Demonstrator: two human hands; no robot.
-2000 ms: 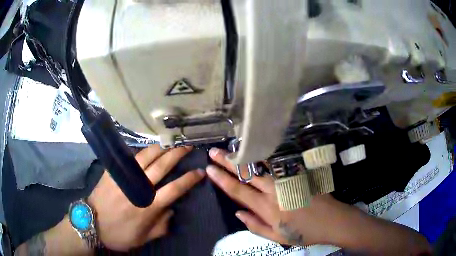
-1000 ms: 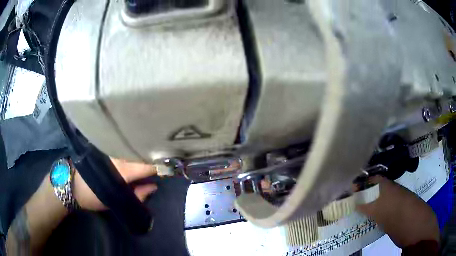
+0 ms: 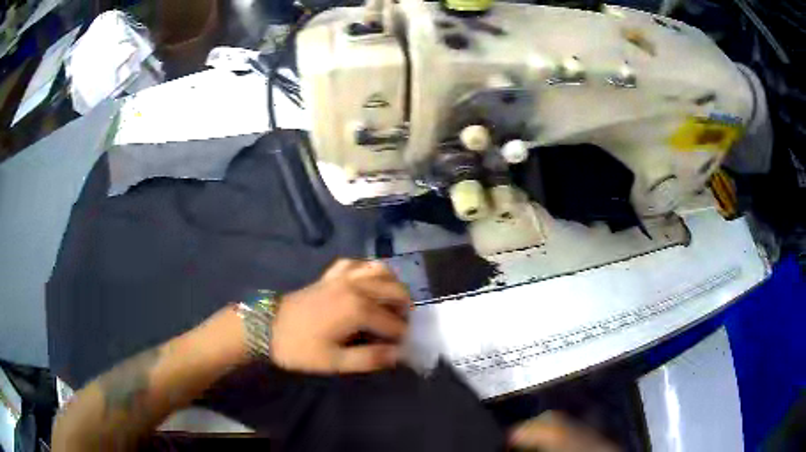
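Observation:
A large dark fabric panel (image 3: 177, 256) lies over the left of the machine table, with a lighter grey piece (image 3: 177, 163) at its top. My left hand (image 3: 349, 318), with a metal watch on the wrist, holds dark cloth (image 3: 371, 410) at the table's front edge. My right hand (image 3: 561, 434) is blurred and partly cut off by the bottom edge, beside the same cloth; its grip is unclear. The cream sewing machine head (image 3: 362, 115) stands behind my left hand. The needle area is hard to see.
A black rod (image 3: 300, 190) hangs left of the machine head. Cream tension knobs (image 3: 468, 199) are on its front. Black cloth (image 3: 583, 185) lies under the machine arm. The white table (image 3: 566, 327) has ruler-like markings. A crumpled white bag (image 3: 110, 62) is at the back left.
The view has pulled back from the machine head. My left hand has moved toward the table's front edge with cloth in it. My right hand has moved from beside the machine to the bottom edge.

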